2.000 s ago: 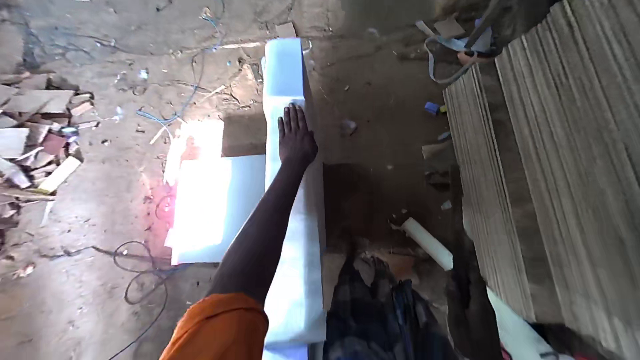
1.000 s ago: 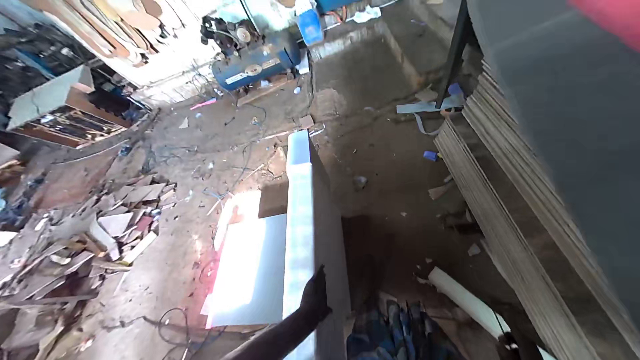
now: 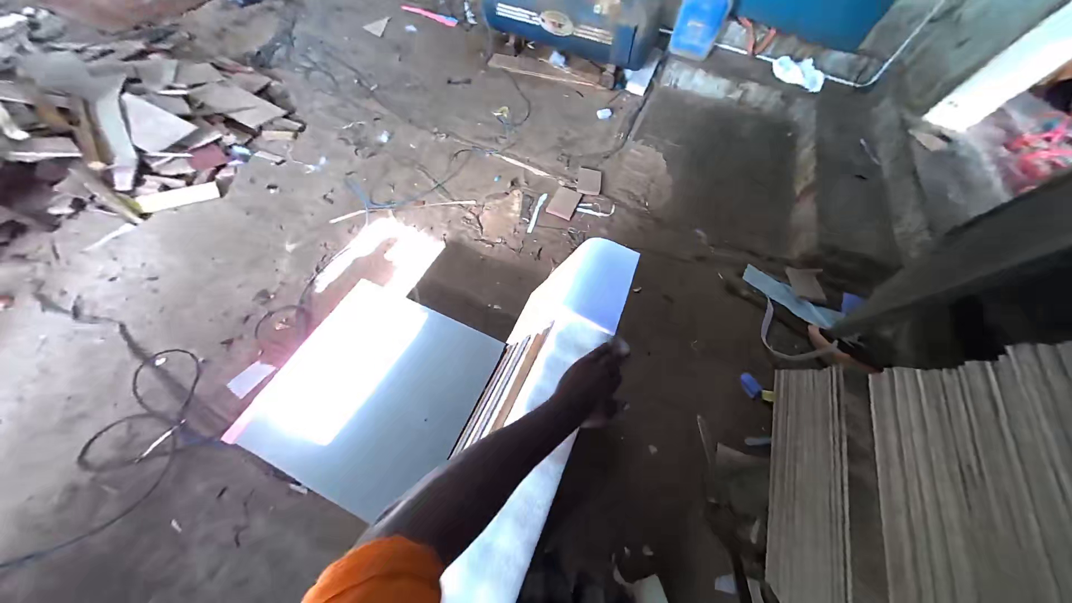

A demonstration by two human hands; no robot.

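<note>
A long white sheet, which looks like foam wrap, lies along the top of a narrow stack of boards. The board edges show at its left side, and its far end looks bluish. My left hand, below an orange sleeve, is at the right edge of the sheet, with its fingers curled over that edge; the fingertips are partly hidden. To the left of the stack is a flat, glossy white panel in bright sunlight. My right hand is outside the view.
Stacks of thin boards stand at the right. Offcuts are heaped at upper left. A black cable loops over the floor at left. At the top is a blue tank. Small scraps lie beyond the stack.
My left hand, flat on top of the white sheet two seconds ago, is now at its right edge with bent fingers. Board edges now show at the sheet's left. The view has shifted considerably.
</note>
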